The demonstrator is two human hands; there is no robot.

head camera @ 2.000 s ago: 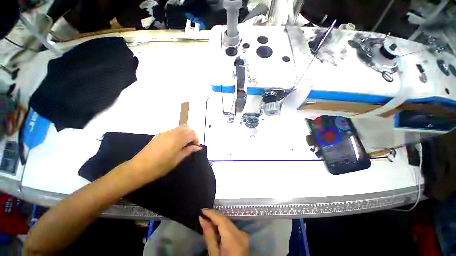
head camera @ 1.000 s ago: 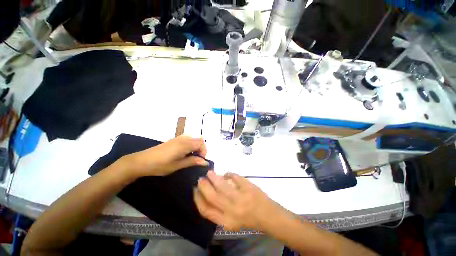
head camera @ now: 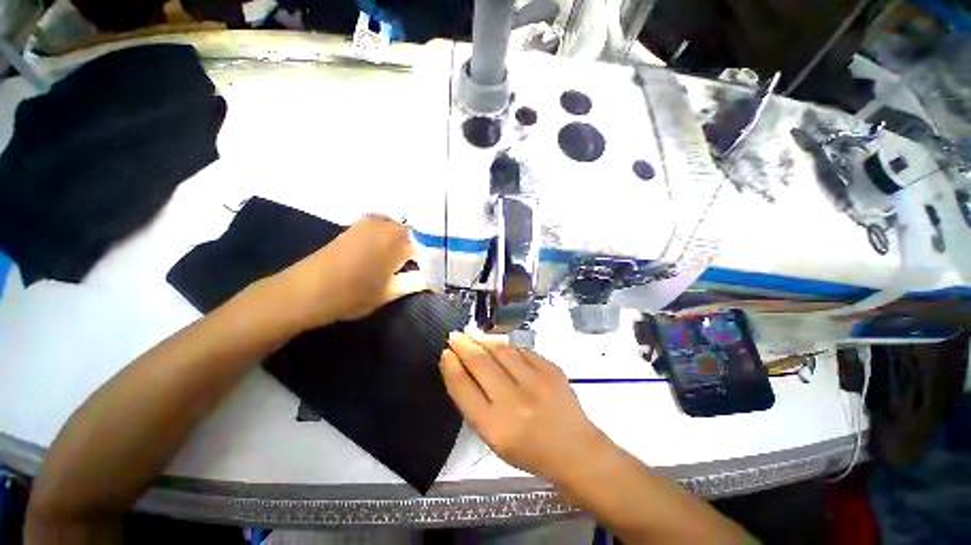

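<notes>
The black ribbed cut piece (head camera: 373, 389) lies on the table, its upper right edge at the presser foot (head camera: 468, 303) of the white sewing machine (head camera: 596, 202). My left hand (head camera: 362, 266) is on the piece's upper edge, left of the needle area, fingers curled on the fabric. My right hand (head camera: 516, 399) presses with its fingertips on the right edge of the piece, just below the presser foot. The needle tip is too small to tell. The stack of black cut pieces (head camera: 107, 154) lies at the upper left.
A smartphone (head camera: 711, 362) with a lit screen lies right of the needle area. A measuring scale (head camera: 373, 511) runs along the front edge of the white table (head camera: 287, 138). A blue sheet shows at the left rim. Dark cloth lies behind the table.
Both hands have moved the cut piece up and right to the presser foot. My right hand, earlier at the piece's lower corner, is now near the needle area. The camera view has shifted closer.
</notes>
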